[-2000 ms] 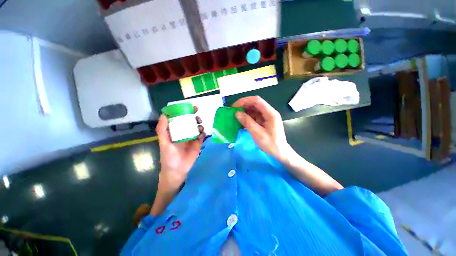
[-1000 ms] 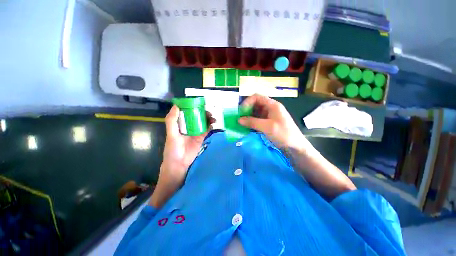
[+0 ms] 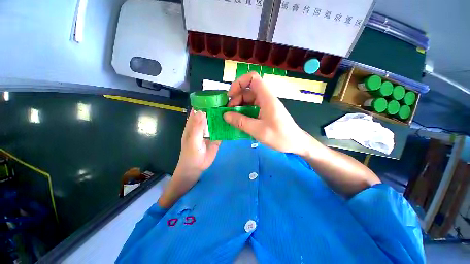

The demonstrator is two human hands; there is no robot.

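A solder paste jar (image 3: 208,98) with a green lid stands upright in my left hand (image 3: 197,147), in front of my chest. My right hand (image 3: 265,116) holds a green label (image 3: 227,130) between thumb and fingers. The label lies against the front of the jar, and its right part sticks out past the jar's side. The label hides most of the jar's body; a white strip shows at its left edge. Whether the label is stuck on cannot be told.
Behind my hands, a dark green bench (image 3: 304,112) bears backing strips with green labels (image 3: 249,68), a dark red jar rack (image 3: 247,50) with one light blue lid, a box of green-lidded jars (image 3: 348,93) and crumpled white cloth or paper (image 3: 359,133). A white panel (image 3: 150,41) stands left.
My right hand has moved left with the green label, from beside the jar to its front. The view has shifted, so the bench things appear further right.
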